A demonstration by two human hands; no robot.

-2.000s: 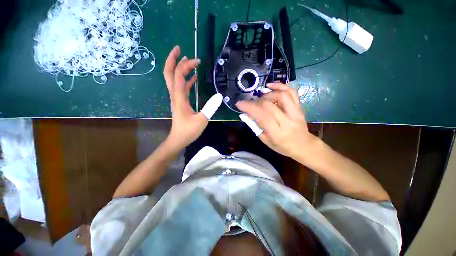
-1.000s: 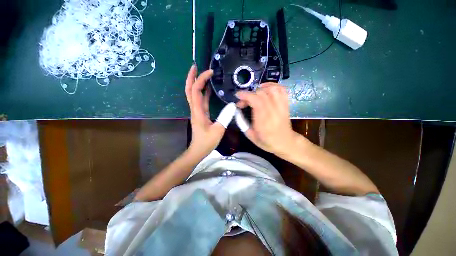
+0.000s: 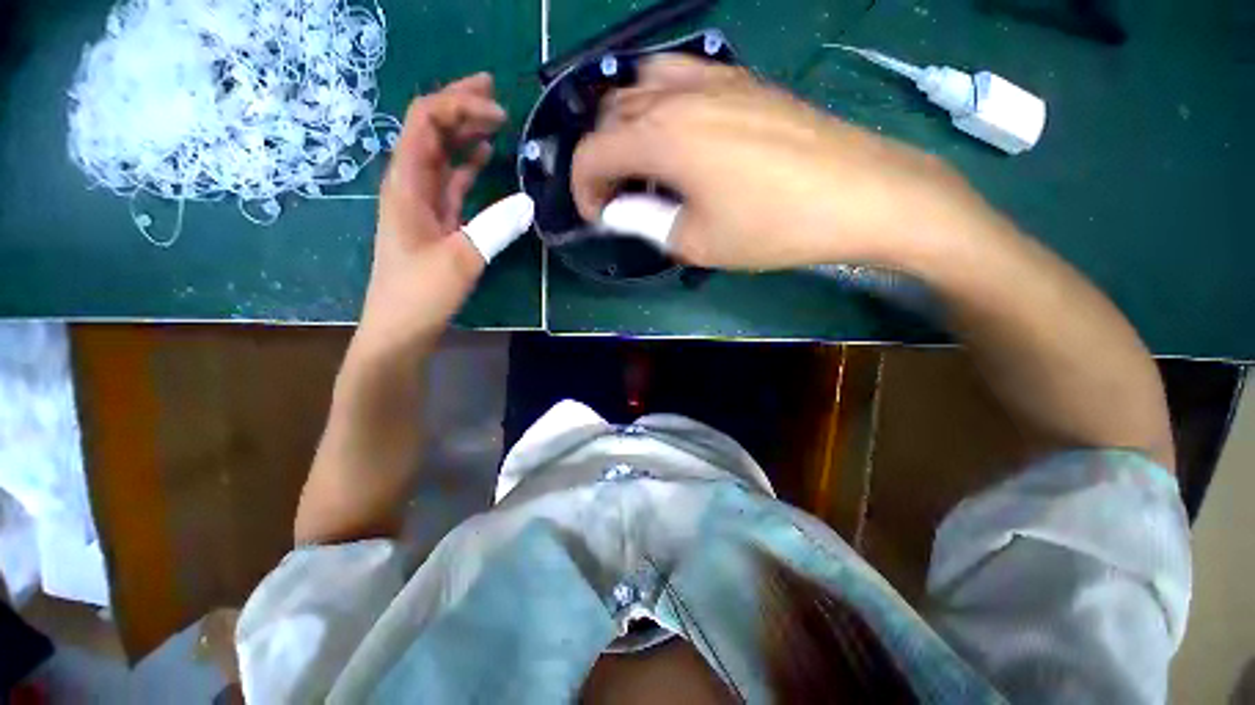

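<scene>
The black plastic housing [image 3: 553,172] lies turned on the green bench, with the thin whitish sealing ring [image 3: 534,150] and its round tabs along the rim. My right hand [image 3: 743,165] reaches over the housing and hides its middle; its fingers are curled and blurred, a white cot on the thumb. Whether it grips the housing cannot be told. My left hand [image 3: 434,207] is at the housing's left side, fingers apart and slightly bent, its white-cotted thumb tip at or very near the rim. It holds nothing visible.
A tangled white pile of sealing rings [image 3: 227,103] lies at the left. A white glue bottle [image 3: 1002,113] with a long nozzle lies at the right. A black bar [image 3: 630,35] is slanted behind the housing. Open cardboard boxes [image 3: 220,468] stand below the bench edge.
The housing has turned and shifted left and away. The side bar now slants. My right hand has moved up over the housing; my left hand has moved left, with its fingers off the housing.
</scene>
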